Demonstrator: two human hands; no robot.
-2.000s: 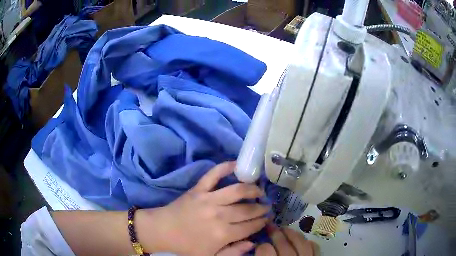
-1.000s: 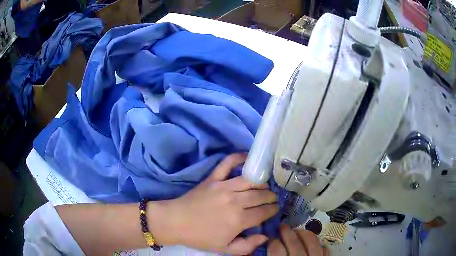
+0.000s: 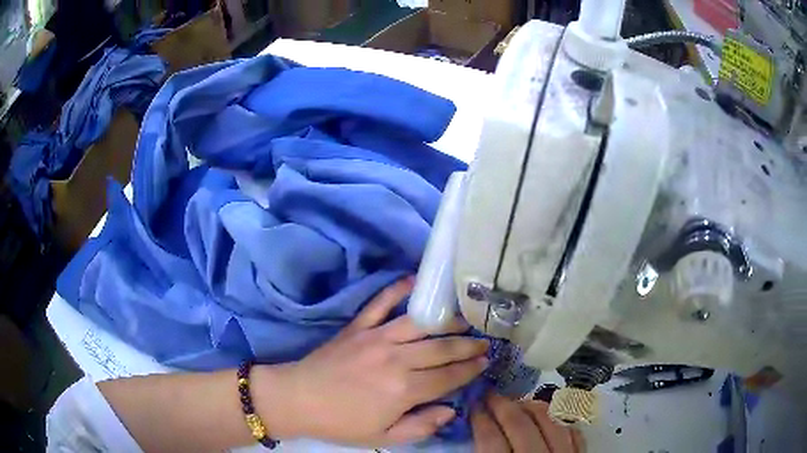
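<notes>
The mid-blue garment (image 3: 301, 221) lies bunched on the white table, its near edge running under the sewing machine head (image 3: 566, 177). My left hand (image 3: 380, 380) lies on the cloth beside the white rounded bar (image 3: 434, 265), fingers towards the needle area, with cloth held under the fingers and thumb. My right hand (image 3: 522, 426) is at the bottom edge, partly cut off, its fingertips on the same cloth. The needle and presser foot are hidden. The ribbed cream knob (image 3: 573, 405) sits low under the head.
Dark thread snips (image 3: 664, 379) lie on the machine bed, with a small blue scrap (image 3: 733, 398) to their right. The tension dial (image 3: 702, 281) is on the head. A cardboard box (image 3: 102, 168) with blue garments (image 3: 88, 106) stands at the left, another box (image 3: 442, 34) behind the table.
The view has shifted slightly between frames. My left hand stays on the cloth by the white bar, and my right stays at the bottom edge. The cloth folds have changed a little.
</notes>
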